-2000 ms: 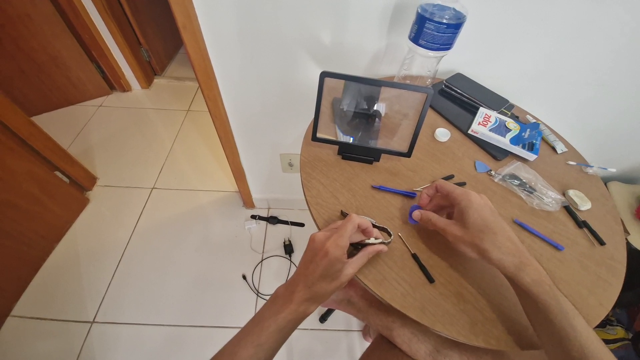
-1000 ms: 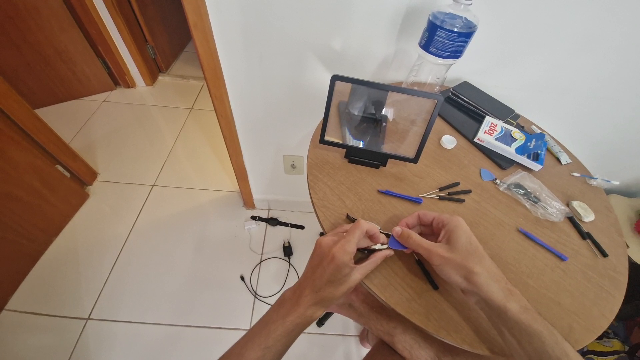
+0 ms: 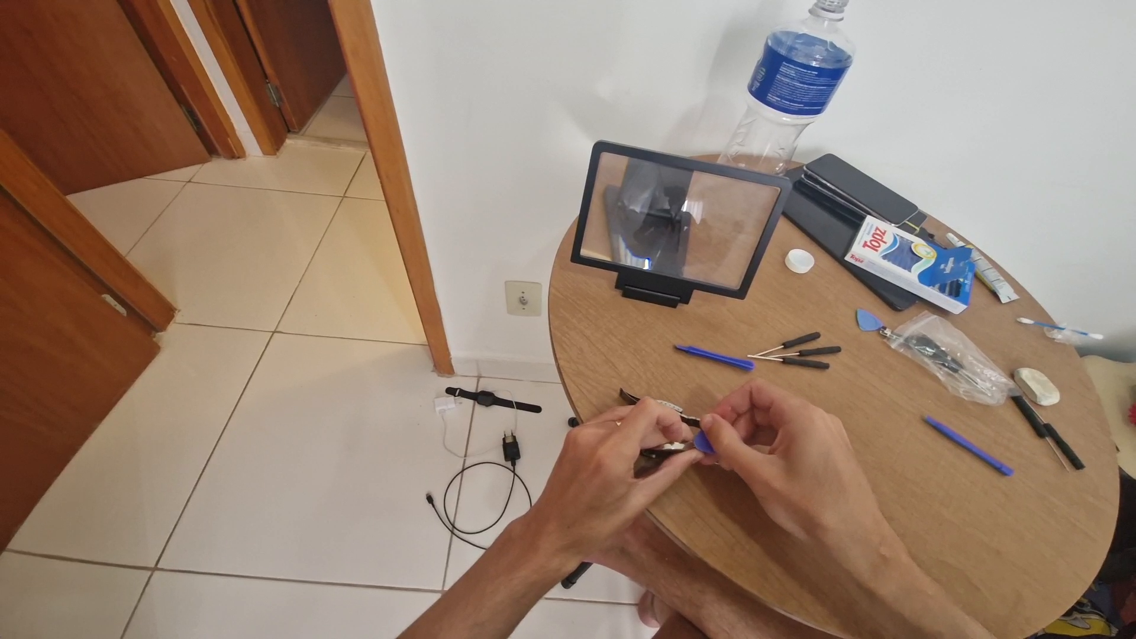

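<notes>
My left hand (image 3: 612,453) grips a small dark item with light parts (image 3: 661,450), perhaps a wristwatch or glasses; the fingers cover much of it. Between the thumb and fingers of my right hand (image 3: 781,444) is a blue plastic opening pick (image 3: 705,442), its tip against the dark item. Both hands are over the near left edge of the round wooden table (image 3: 887,532). Beyond them lie a blue plastic pry tool (image 3: 714,358) and several small black-handled screwdrivers (image 3: 806,351). Another blue pry tool (image 3: 967,445) is to the right of my right hand.
A framed magnifier screen (image 3: 679,217) stands at the back left, near a large plastic bottle (image 3: 801,71). Farther right are a Topz box (image 3: 910,264), a white cap (image 3: 799,261), a plastic bag (image 3: 954,359) and a white oval object (image 3: 1036,386). A smartwatch (image 3: 485,399) and a black cable (image 3: 448,497) lie on the floor.
My right hand, apart from the left two seconds ago, has come in against it with the blue pick. The screwdriver seen beside the hands earlier is now out of sight.
</notes>
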